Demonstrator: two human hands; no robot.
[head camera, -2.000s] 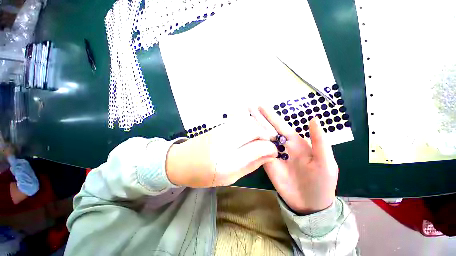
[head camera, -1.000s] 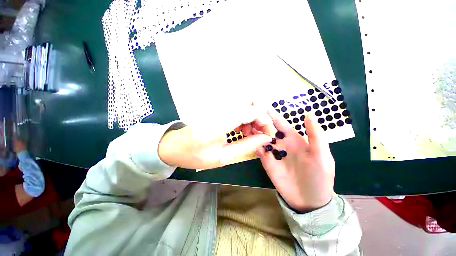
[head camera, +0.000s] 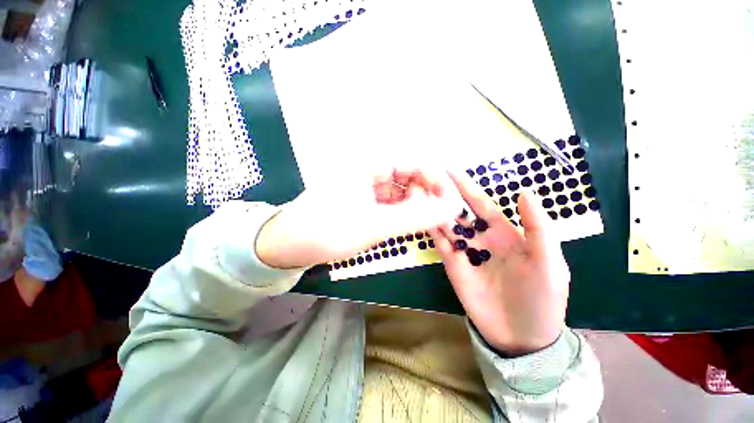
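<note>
My right hand (head camera: 517, 277) is palm up over the near edge of the pale work sheet (head camera: 397, 91), with several small black round pieces (head camera: 469, 233) loose on its palm. My left hand (head camera: 355, 215) reaches across from the left; its fingertips meet the pieces at the palm. Glare blurs the left fingers, and whether they pinch a piece is unclear. Tight rows of black dots (head camera: 562, 198) lie along the sheet's near right edge, and smaller ones (head camera: 372, 254) show below my left hand. Slim silver tweezers (head camera: 525, 130) lie on the sheet, pointing at the rows.
White perforated strips (head camera: 217, 124) fan out at left, with more (head camera: 285, 29) behind the sheet. A dark pen-like tool (head camera: 155, 83) lies on the green tabletop (head camera: 132, 165). A second pale sheet (head camera: 678, 149) is at right. A stack (head camera: 73, 99) stands far left; another person's sleeve (head camera: 41, 252) shows below it.
My left hand has shifted its fingers, uncovering dot rows on the near edge. More black pieces now show on my right palm. The tweezers lie where they were; the view has shifted slightly.
</note>
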